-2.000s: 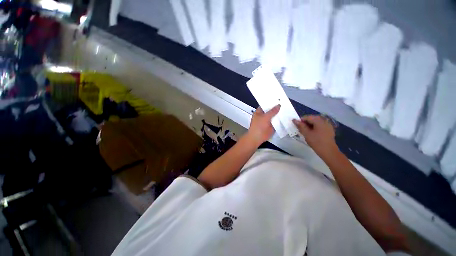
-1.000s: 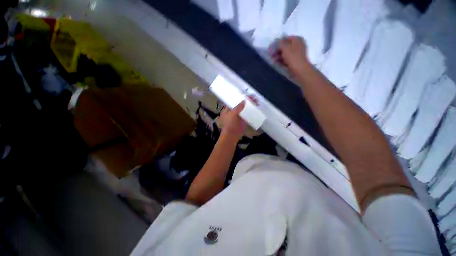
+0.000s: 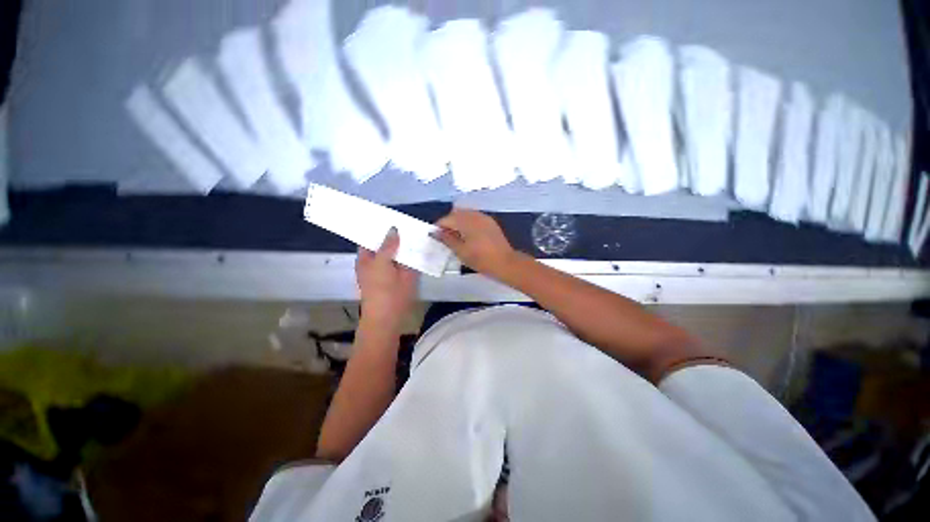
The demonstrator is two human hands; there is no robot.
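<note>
White cut fabric pieces (image 3: 352,217), a flat strip or thin layer, are held at a slant above the dark strip and the table edge. My left hand (image 3: 383,277) grips them from below, with the thumb on top near the middle. My right hand (image 3: 475,243) has its fingers at their right end; the fingertips are partly blurred, and they seem to pinch that end. A long fanned row of white cut pieces (image 3: 474,107) lies beyond my hands. A round spoked disc (image 3: 553,233) lies on the dark strip to the right of my right hand.
A grey underlay (image 3: 71,112) lies beneath the row. The dark table covering (image 3: 153,222) and the white edge rail (image 3: 714,283) run across in front of my body. A yellow crate (image 3: 61,377) and a brown box (image 3: 224,428) are at the lower left.
The view has swung to face the table squarely. My right hand has come back from beside the row to the held pieces. My left hand still holds them, now over the table edge.
</note>
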